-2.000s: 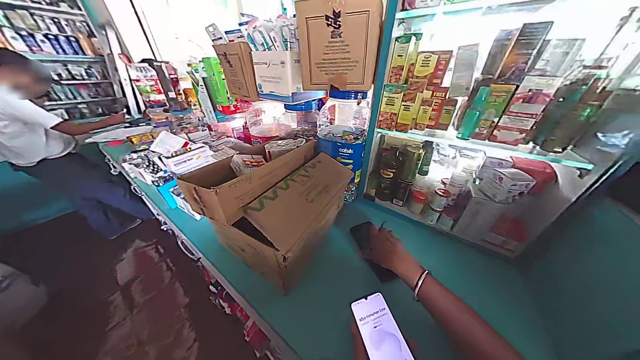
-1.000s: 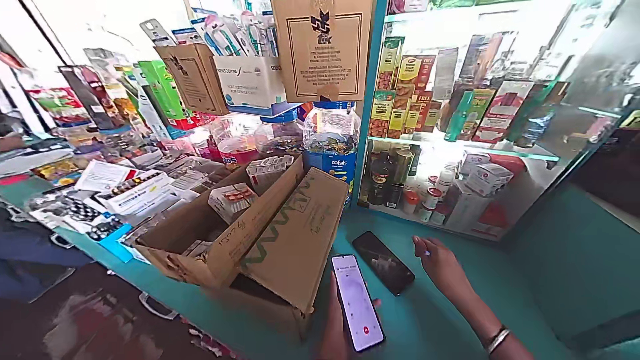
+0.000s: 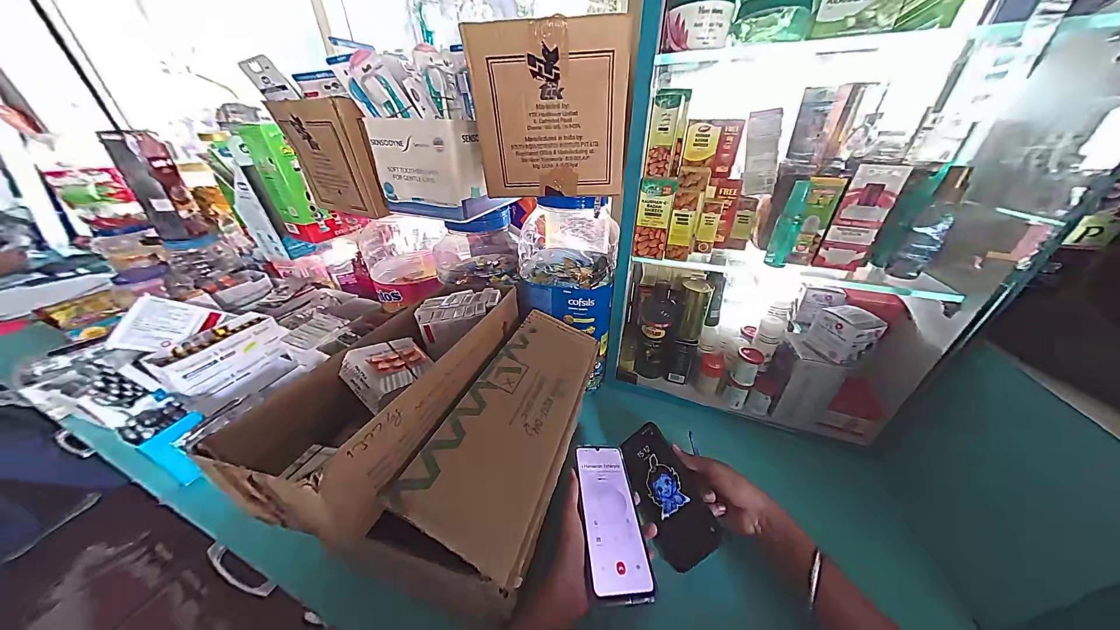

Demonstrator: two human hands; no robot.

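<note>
My left hand (image 3: 569, 560) holds a smartphone with a lit pale screen (image 3: 614, 525), its fingers around the lower part. Beside it, touching or nearly so, is a second smartphone with a dark screen (image 3: 672, 499) that bears a blue figure. My right hand (image 3: 731, 494) is at that phone's right edge, fingers bent, with a thin dark object like a pen (image 3: 692, 444) sticking up from them. Whether these fingers grip the phone or only touch it is unclear. An open cardboard box (image 3: 499, 437) holding medicine packs stands left of my left hand.
A lit glass display case (image 3: 787, 280) with bottles and cartons rises behind the teal counter (image 3: 814, 472). Plastic jars (image 3: 569, 262), a carton of toothbrushes (image 3: 429, 166) and a brown carton (image 3: 547, 105) stand behind the box. Medicine packs (image 3: 219, 359) cover the counter at left.
My right hand has moved back to the dark phone, which lay on the counter apart from it one second ago. The dark phone's screen now shows a picture. The view has shifted.
</note>
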